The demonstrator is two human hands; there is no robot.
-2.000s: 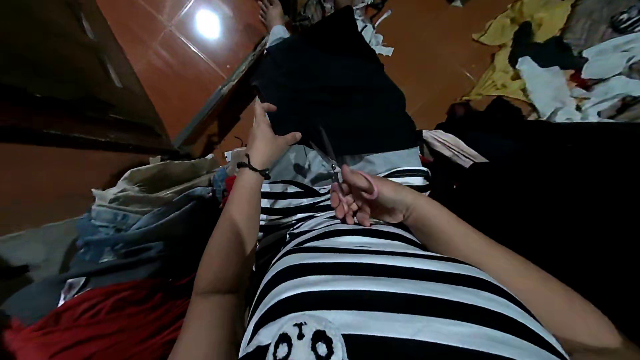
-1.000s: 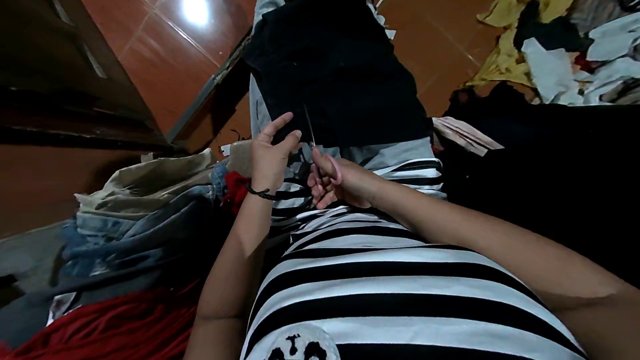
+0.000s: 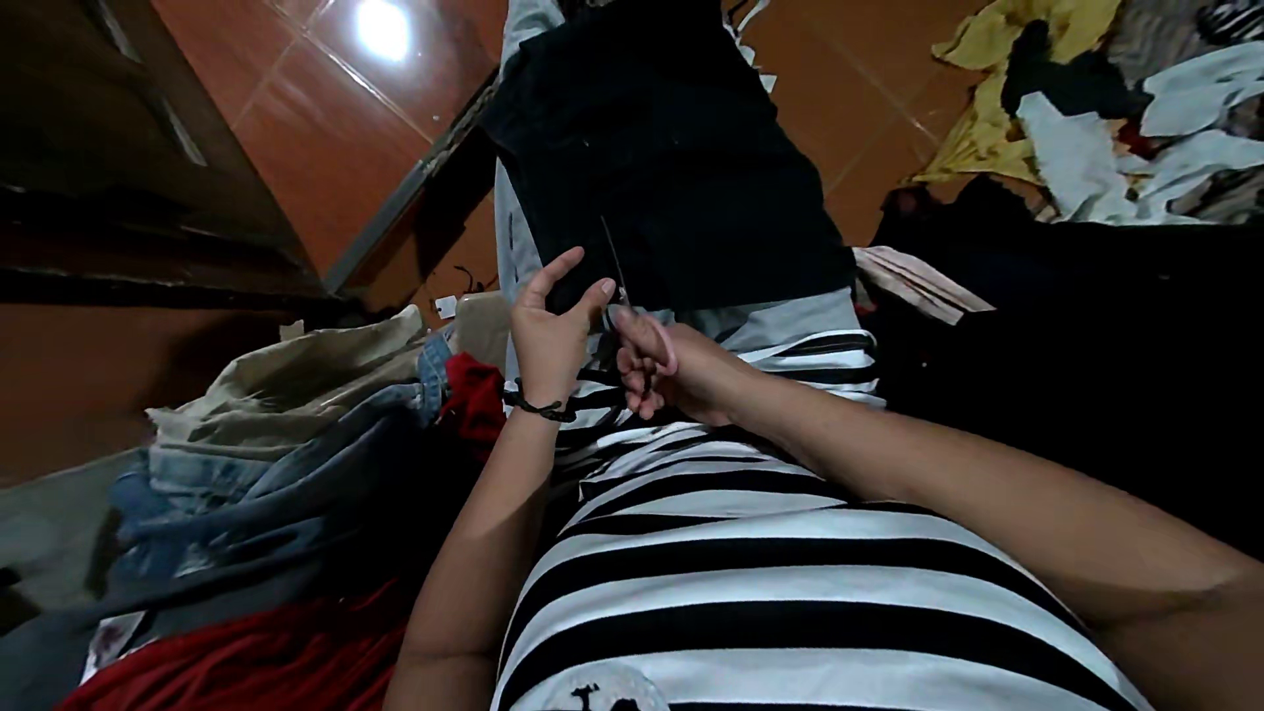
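A black cloth lies spread over my legs, on top of grey fabric. My right hand holds a pair of scissors by pink handles, the thin blade pointing away from me over the cloth. Just left of the scissors is my left hand, its thumb and a finger apart near the cloth's near edge. Whether its curled fingers hold some of the dark fabric cannot be told. A dark braided band circles the left wrist.
Folded beige trousers, blue jeans and red fabric are piled at my left. A large black fabric mass lies at my right, below yellow cloth and white scraps. Beyond is a tiled floor.
Over the two seconds the black cloth has shifted on my legs, with more grey fabric showing along its left side. The scissors remain in my right hand, beside my left hand.
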